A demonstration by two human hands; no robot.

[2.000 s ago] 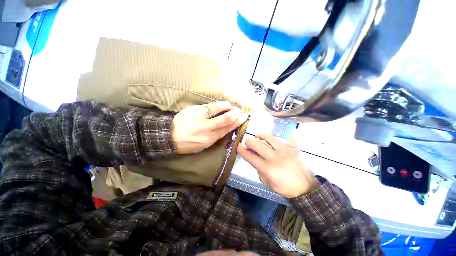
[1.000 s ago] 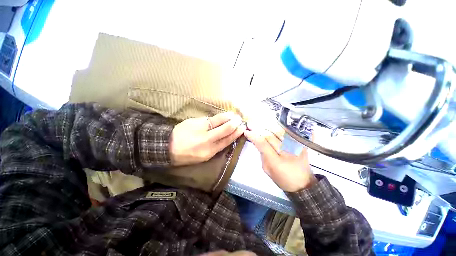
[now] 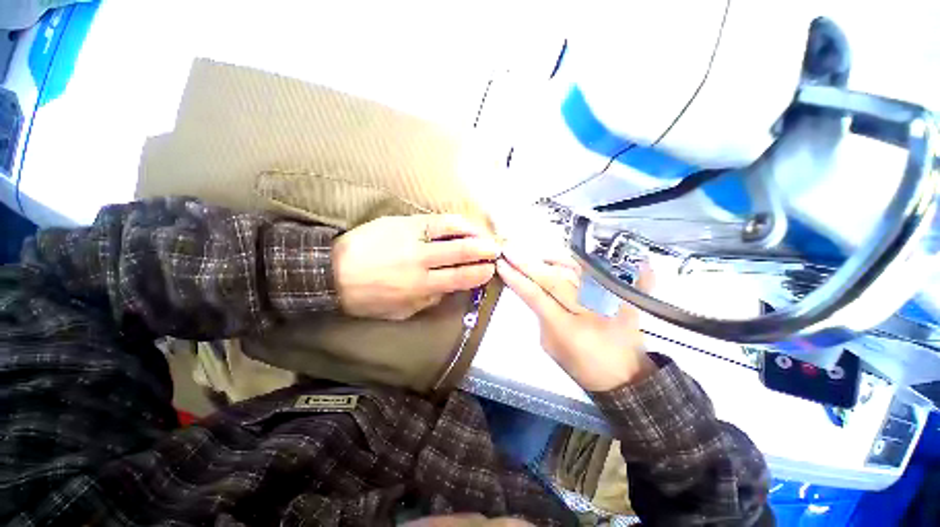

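Observation:
A khaki garment panel [image 3: 309, 118] lies on the white machine table, with a stitched pocket-like piece [image 3: 309, 192] on it. My left hand [image 3: 407, 266] lies on the panel, its fingertips pinching the right edge. My right hand [image 3: 582, 329] is at the same edge, its fingertips touching my left ones and closed on the cloth. A thin white line [image 3: 466, 335] runs along the dark folded edge below my fingers. The presser foot area [image 3: 557, 216] is just right of and above my fingertips. Glare hides the needle.
The white sewing machine head [image 3: 660, 72] with blue bands stands at upper right, with a curved chrome guard [image 3: 742, 329] below it. A black smartphone [image 3: 809, 379] lies right of the machine. Khaki pieces [image 3: 588, 463] hang below the table's front edge [image 3: 536, 399]. A blue-marked part is at upper left.
Since two seconds ago, the view has shifted and the chrome guard shows further right. My right fingertips have moved up to meet my left ones at the cloth edge.

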